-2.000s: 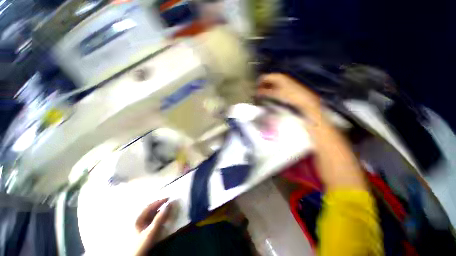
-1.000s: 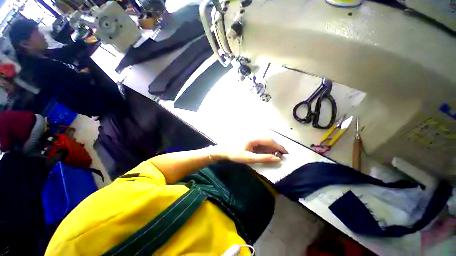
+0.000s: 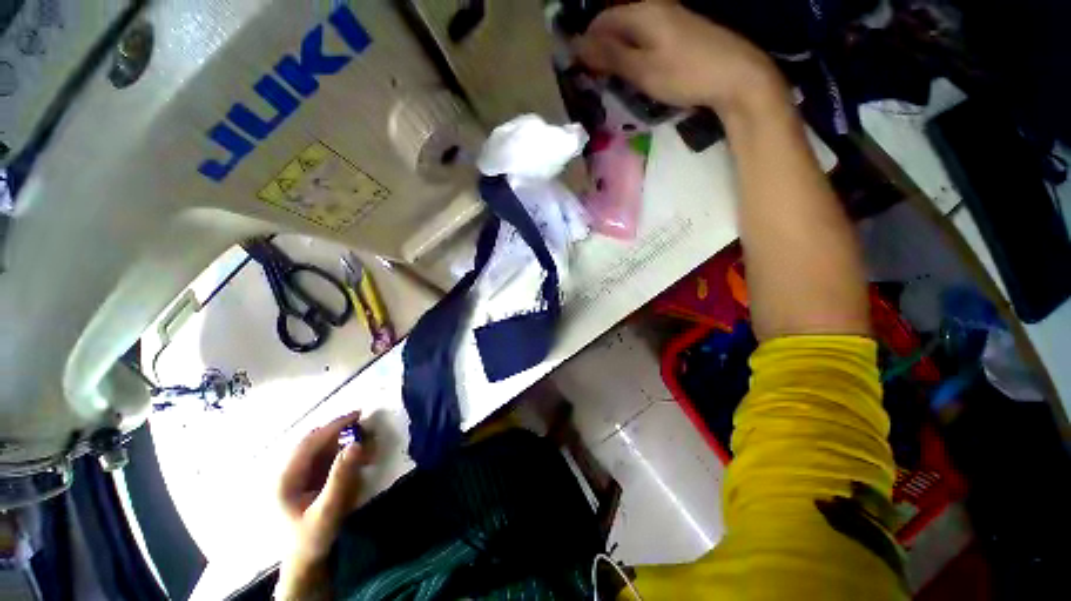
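My left hand [image 3: 320, 479] is at the front edge of the white machine table. It pinches a fingertip-sized metal item [image 3: 349, 437], possibly a bobbin or bobbin case. My right hand [image 3: 664, 56] is stretched out to the far right end of the machine, over dark cluttered things; its fingertips are partly hidden, so what it touches cannot be told. A navy strip [image 3: 435, 382] lies looped on the table between the hands, on white scraps [image 3: 531, 147]. The sewing machine head [image 3: 317, 106] stands behind, with blue JUKI lettering.
Black-handled scissors [image 3: 308, 308] and yellow thread snips [image 3: 370, 308] lie on the machine bed. A pink item [image 3: 618, 186] lies by the white scraps. A red basket [image 3: 693, 405] with dark cloth is below at right. A flat black object [image 3: 998, 211] lies at far right.
The view has swung from the left side to the right. My right arm, out of view one second ago, shows again, reaching to the far right. My left hand still pinches the small item.
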